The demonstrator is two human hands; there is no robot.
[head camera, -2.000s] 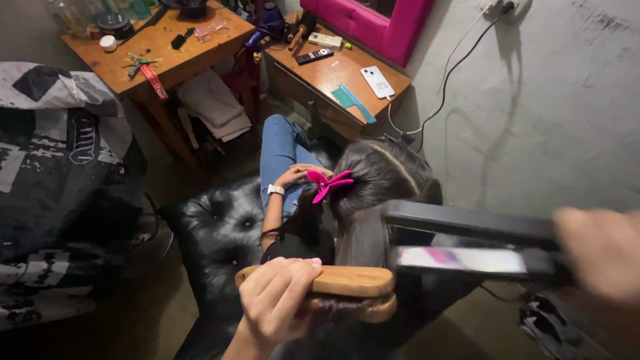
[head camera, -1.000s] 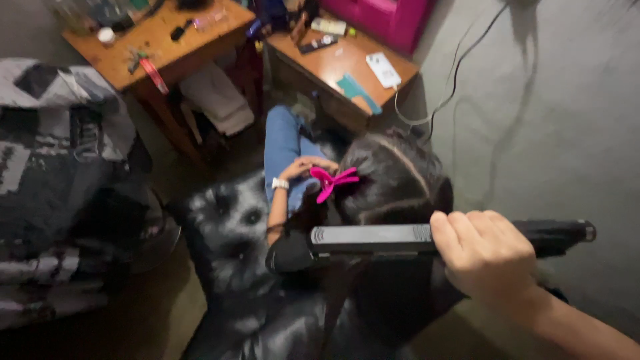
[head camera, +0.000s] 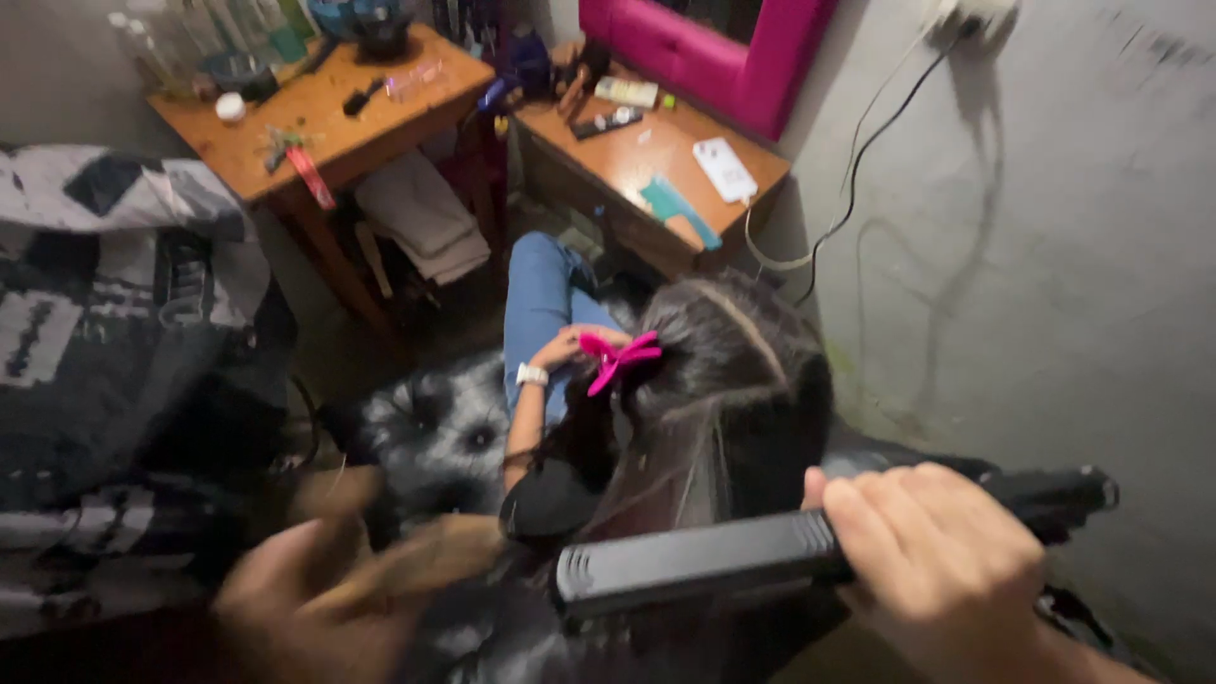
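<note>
My right hand (head camera: 936, 551) is closed around a dark hair straightener (head camera: 698, 560), which lies across the lower part of a seated person's long dark hair (head camera: 722, 356). Whether hair is between its plates cannot be told. At the lower left, my left hand (head camera: 304, 589) is blurred and holds a wooden brush (head camera: 418, 560), blurred too; its bristles are not visible. A pink hair clip (head camera: 617, 359) gathers hair at the left side of the person's head, and a parting runs over the crown.
The person sits on a black tufted seat (head camera: 475, 427). Ahead are a wooden table (head camera: 380, 123) with bottles and bowls, and a wooden stand (head camera: 636, 161) with a phone (head camera: 724, 171) and teal comb (head camera: 679, 211). Black cord (head camera: 855, 180) hangs along the wall at right; patterned cloth (head camera: 123, 380) is at left.
My left hand, out of view one second ago, is back at the lower left with the wooden brush. The straightener, open two seconds ago, now looks closed and lies lower across the hair.
</note>
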